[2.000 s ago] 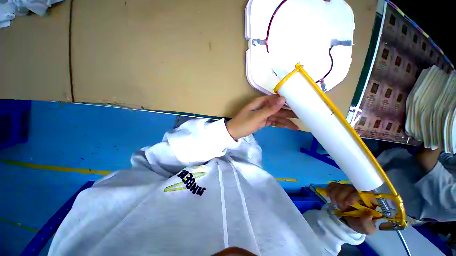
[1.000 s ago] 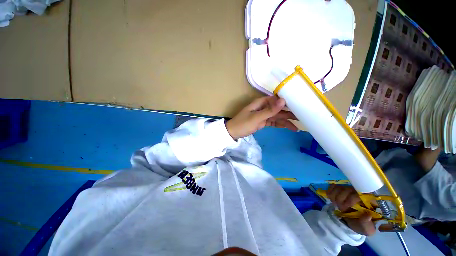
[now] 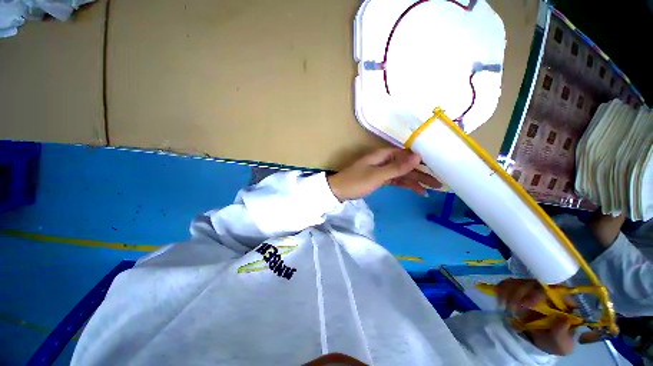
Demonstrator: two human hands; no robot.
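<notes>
The white octagonal panel (image 3: 433, 61) lies flat on the tan board, with a dark red wire (image 3: 387, 51) looped on it and small grey strips (image 3: 374, 65) crossing the wire. The yellow caulking gun (image 3: 526, 196) slants down to the right from the panel's near edge and carries a white cartridge (image 3: 494, 207). The pale nozzle is blurred against the panel, so its tip is unclear. My left hand (image 3: 379, 174) holds the front end of the cartridge, thumb on top and fingers underneath. My right hand (image 3: 540, 314) grips the yellow handle and trigger.
Crumpled white tissue (image 3: 36, 13) lies at the far left of the tan board (image 3: 215, 78). A patterned brown-pink sheet (image 3: 537, 136) is at right. Beside it, another person's hand (image 3: 607, 227) is at a stack of off-white panels (image 3: 616, 161). A blue stool frame (image 3: 437, 289) stands below the bench.
The gun and both hands have shifted right and toward me, the right hand most. The nozzle end has moved down toward the panel's near edge. More of the red loop's top shows.
</notes>
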